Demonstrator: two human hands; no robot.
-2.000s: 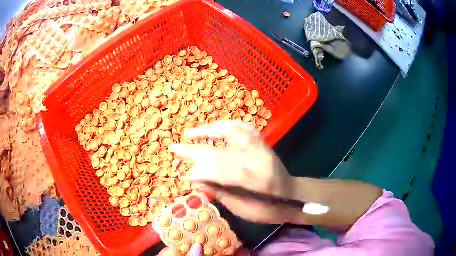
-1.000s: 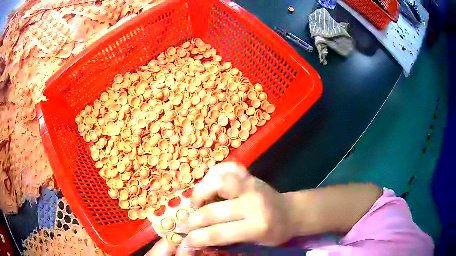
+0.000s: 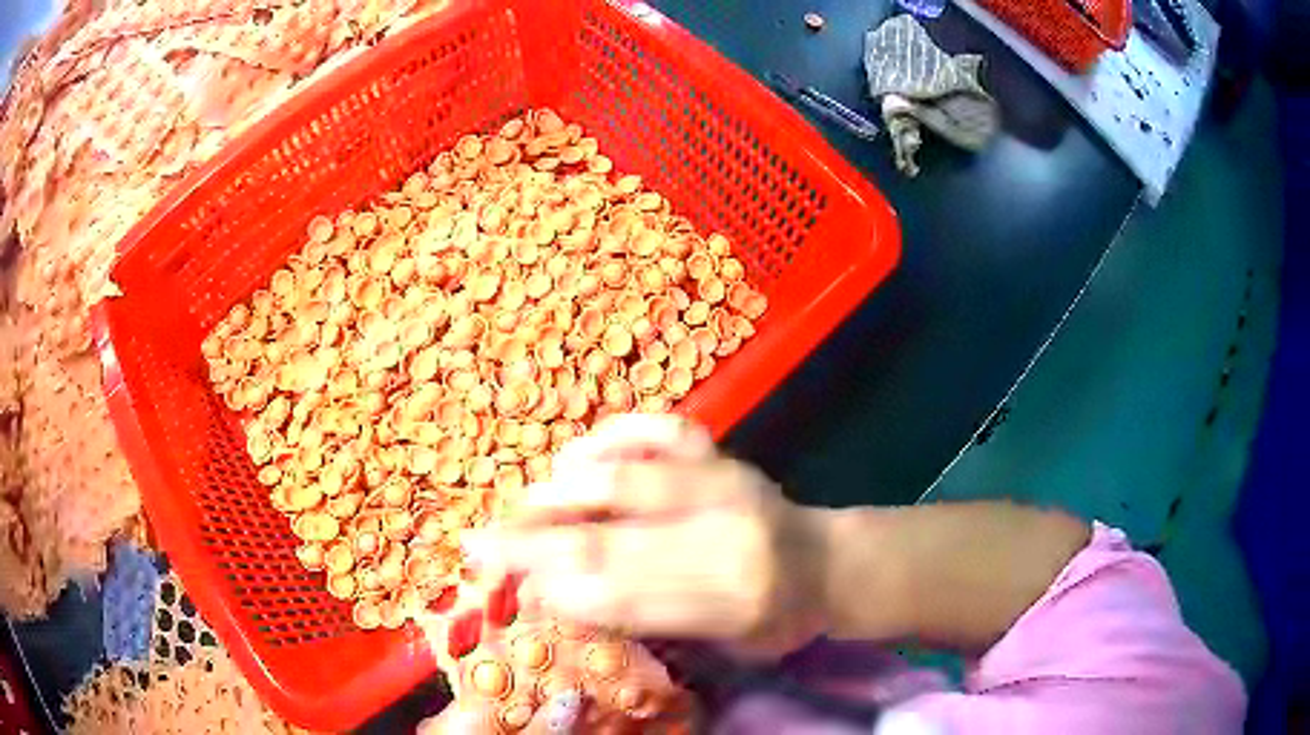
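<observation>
A red-orange basket [image 3: 866,237] holds a mass of loose small round orange parts [image 3: 489,316]. My left hand [image 3: 558,714] shows only as a small part at the bottom edge. It holds an orange moulded sheet [image 3: 535,653] with raised cups at the basket's near rim. Red basket shows through empty holes at the sheet's upper left. My right hand [image 3: 647,531] is blurred, over the sheet's upper edge and the near side of the basket. Its fingertips point left, and whether they hold a part or a pen cannot be told.
A big pile of orange sheets [image 3: 72,287] lies left of the basket. Holed orange web [image 3: 180,689] is at the lower left. A striped cloth [image 3: 927,86], a thin tool [image 3: 833,108], a white sheet [image 3: 1149,108] and a second basket [image 3: 1070,29] are at the upper right.
My right hand moved from over the parts down to the sheet, then slightly up and left, now blurred. The dark pen seen in it earlier no longer shows clearly.
</observation>
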